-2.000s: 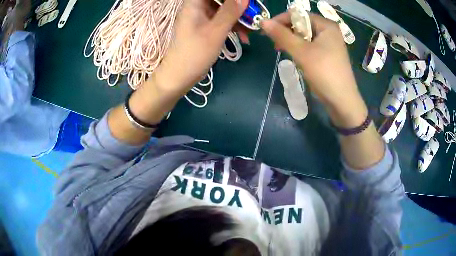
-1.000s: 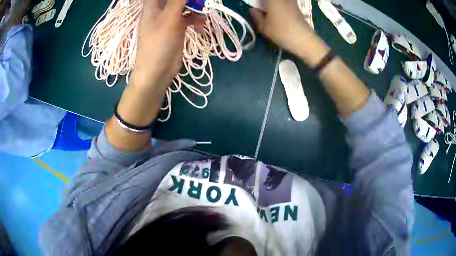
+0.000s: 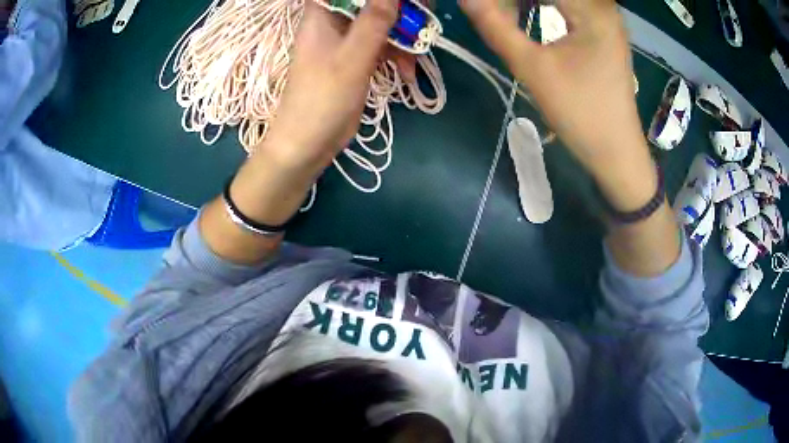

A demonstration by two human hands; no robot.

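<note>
My left hand (image 3: 337, 78) is at the top, left of centre, shut on a white shoe upper (image 3: 413, 26) with a blue inside. A pale cord (image 3: 474, 59) runs from the upper's end to the right, towards my right hand, then bends down near the table seam. My right hand (image 3: 567, 73) is at the top, right of centre, thumb and fingers apart and partly cut off by the top edge; whether it holds the cord cannot be told. A flat white sole (image 3: 530, 173) lies alone right of the seam.
A tangled cord bundle (image 3: 229, 73) lies beneath and left of my left hand. A pile of white uppers (image 3: 740, 208) lies at the right. Small loose strips lie at the upper left and far right. Another person's blue sleeve (image 3: 43, 190) is at the left edge.
My right hand has moved right and down, away from the upper. Cord now stretches from the upper across the seam. My left hand stays at the upper left of centre with the upper.
</note>
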